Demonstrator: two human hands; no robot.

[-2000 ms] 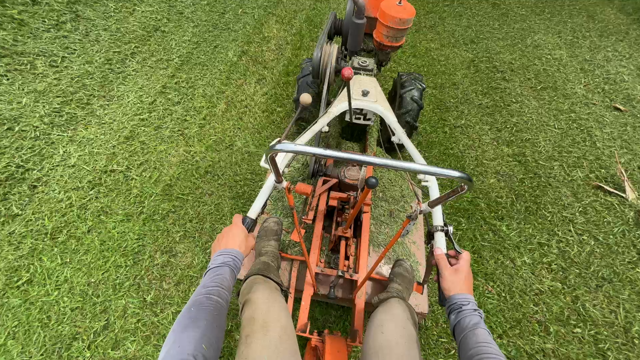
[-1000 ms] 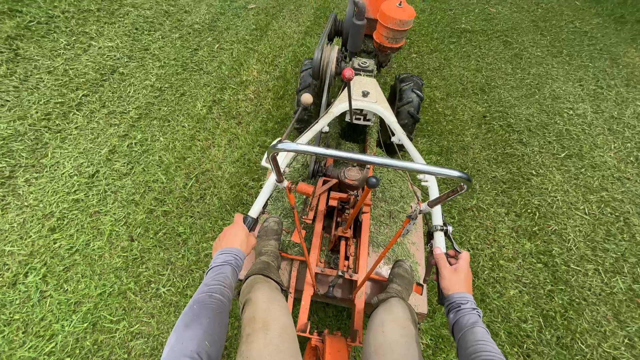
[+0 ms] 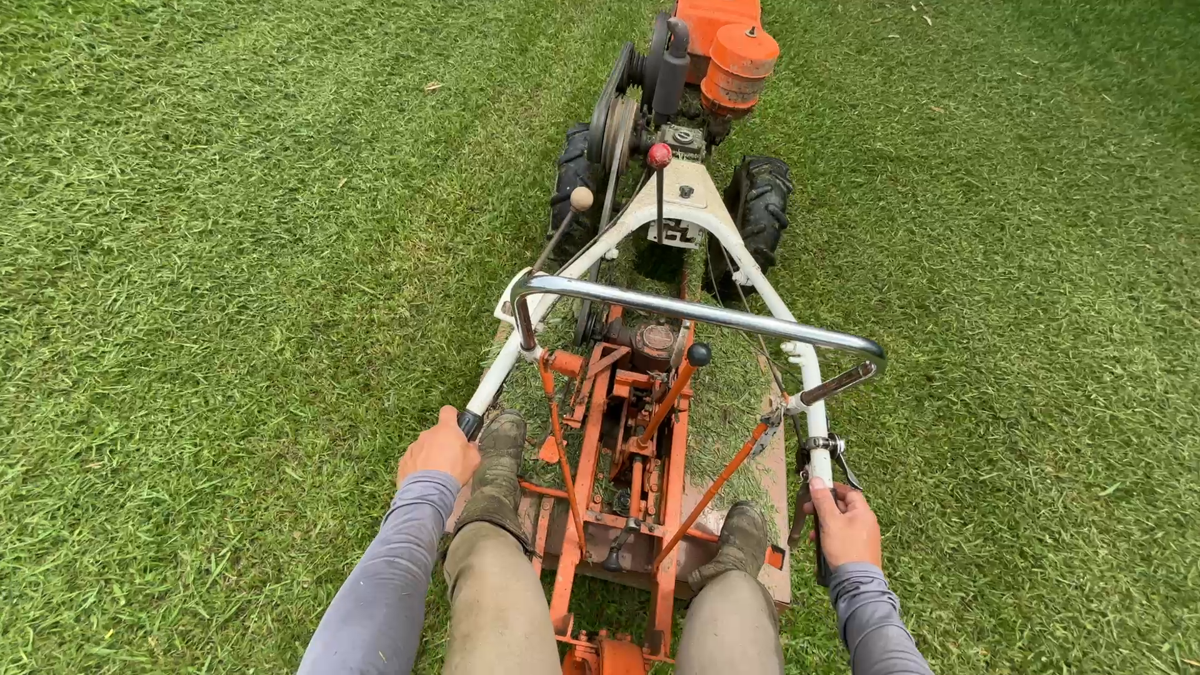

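My left hand (image 3: 439,450) is closed around the black grip (image 3: 470,424) at the end of the white handlebar's left arm. On the other side, my right hand (image 3: 846,528) holds the right handlebar grip (image 3: 822,555), just below a metal lever (image 3: 847,472). A chrome bar (image 3: 694,311) spans the white handlebar (image 3: 771,298) in front of me. Between my legs lies the orange steel frame (image 3: 587,469) with a black-knobbed lever (image 3: 698,354). My boots (image 3: 738,544) rest on the mower deck (image 3: 769,469), which is strewn with grass clippings.
Ahead is the two-wheel tractor's engine with an orange canister (image 3: 741,67), a belt pulley (image 3: 617,139) and treaded tires (image 3: 761,208). Red-knobbed (image 3: 659,156) and tan-knobbed (image 3: 581,199) levers stand near the handlebar. Cut grass (image 3: 234,281) surrounds the machine.
The grass around the machine looks different from frame to frame, and the dry leaves seen at the right earlier are out of view. Both hands keep their places on the handlebar.
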